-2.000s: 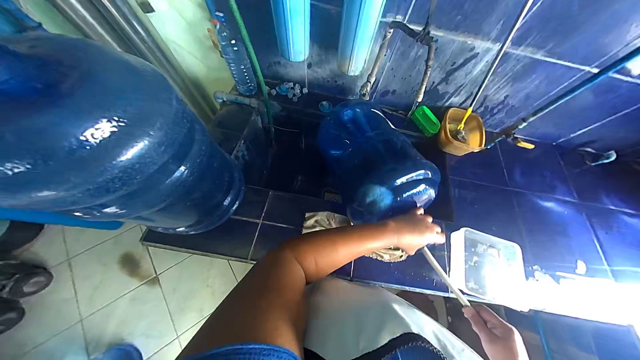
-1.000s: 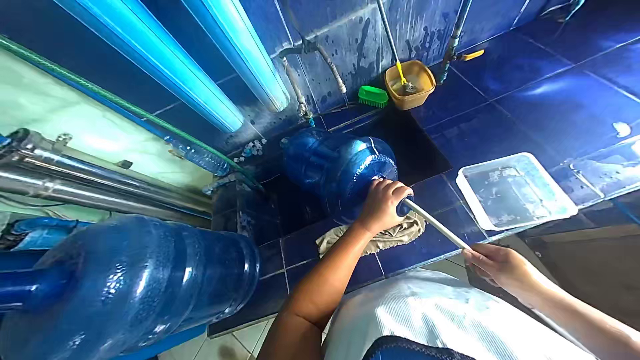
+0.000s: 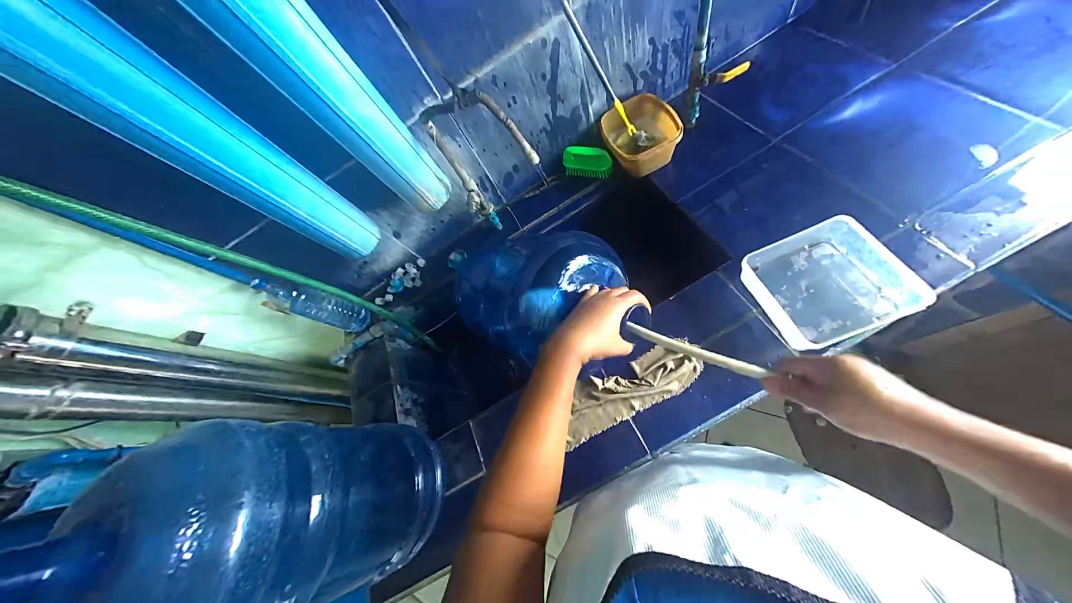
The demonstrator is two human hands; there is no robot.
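Note:
A large blue plastic water jug [image 3: 519,289] lies tilted over the dark basin, its neck toward me. My left hand [image 3: 601,322] grips the jug's neck beside its mouth. A pale rod [image 3: 708,356] runs into that mouth; my right hand [image 3: 816,385] is closed around its outer part. Whatever is on the rod's inner end is hidden in the jug. Under the neck, a crumpled brown cloth [image 3: 641,389] lies on the tiled ledge.
Another large blue jug [image 3: 276,502] is at lower left. A white plastic tray [image 3: 837,280] sits on the ledge at right. Behind the basin are a green brush [image 3: 588,162] and a yellowish tub [image 3: 643,134] holding a long-handled brush. Blue filter tubes [image 3: 327,100] and a faucet pipe [image 3: 461,167] line the wall.
My left hand remains at the jug's neck. My right hand still holds the rod, while the length of rod showing between the hands has varied. The view has shifted and turned considerably.

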